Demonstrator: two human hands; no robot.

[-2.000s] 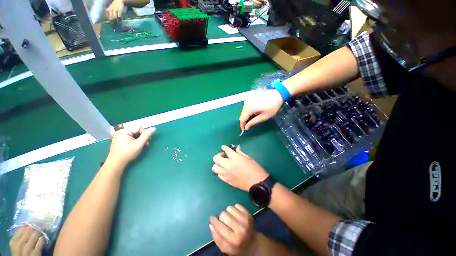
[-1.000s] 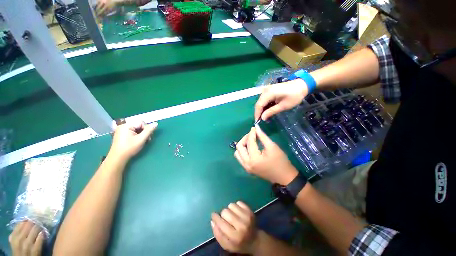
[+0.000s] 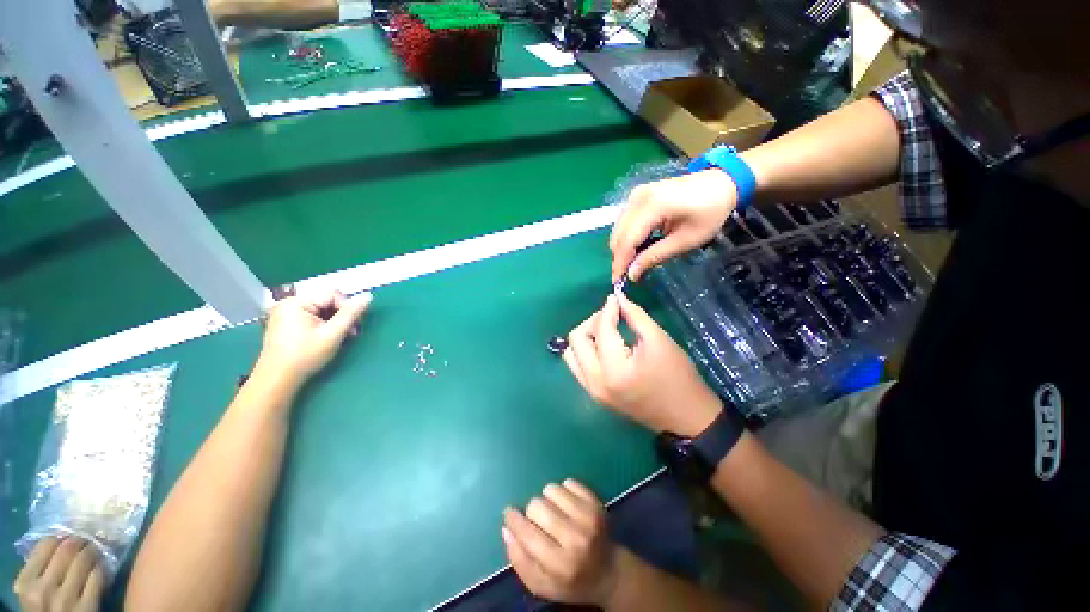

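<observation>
My left hand [image 3: 308, 337] rests at the white strip beside the post's foot, thumb and fingers curled in; whether it holds anything is hidden. My right hand [image 3: 559, 544] is a loose fist at the bench's front edge, with nothing seen in it. Tiny pale fittings [image 3: 422, 357] lie scattered on the green mat [image 3: 383, 478] between my hands and the other worker's. A small dark component [image 3: 557, 344] lies by the other worker's fingertips. That worker's two hands [image 3: 645, 371] pinch a tiny piece together, too small to make out.
A filled zip bag [image 3: 105, 448] lies at left, another hand [image 3: 60, 576] on its lower end, cut off by the frame. A loaded blister tray [image 3: 813, 293] and open cardboard box [image 3: 708, 114] are at right. A pale post [image 3: 144, 179] rises at left. A red-and-green bin [image 3: 445, 50] stands behind.
The other worker's watch hand has moved up and right, leaving the dark component on the mat, and now meets the wristband hand at the fingertips. My hands have barely moved.
</observation>
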